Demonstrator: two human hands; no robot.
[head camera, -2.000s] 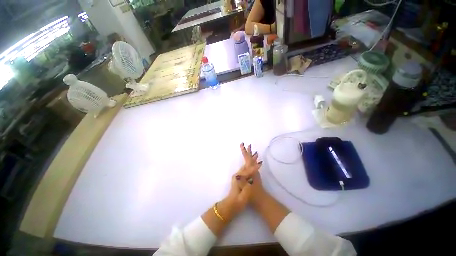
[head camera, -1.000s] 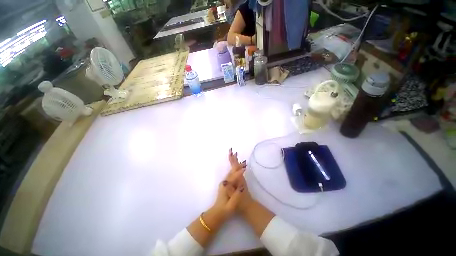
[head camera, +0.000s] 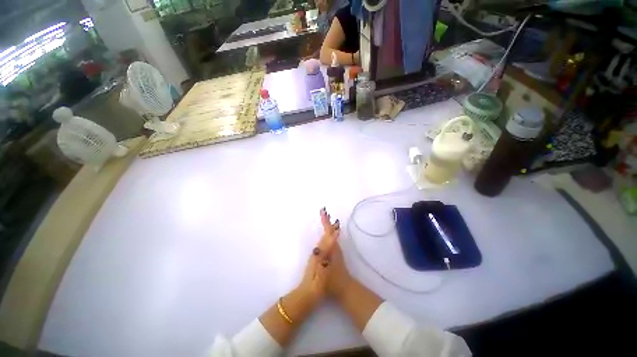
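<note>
My left hand (head camera: 314, 268) and my right hand (head camera: 337, 265) are pressed together above the white table top (head camera: 230, 230). Some fingers point away from me and others curl over the joined hands. Their overlap hides the palms; no work piece shows in them. A gold bracelet is on my left wrist. To the right of my hands, a dark blue pad (head camera: 469, 249) lies flat with a black device (head camera: 432, 230) on it. A thin white cable (head camera: 377, 268) loops between the hands and the pad and plugs in at the pad's near edge.
A cream jug-shaped item (head camera: 447, 157), dark bottle (head camera: 504, 160) and green fan-like round item (head camera: 482, 106) stand back right. A clear-blue bottle (head camera: 272, 115) and small containers line the far edge. A patterned board (head camera: 209, 111) and two white fans (head camera: 87, 139) are left. A person's arm (head camera: 339, 45) shows behind.
The view has shifted since two seconds ago, so the table things appear further left. My hands have closed closer together, with the raised fingers less spread. The pad and device stay in place.
</note>
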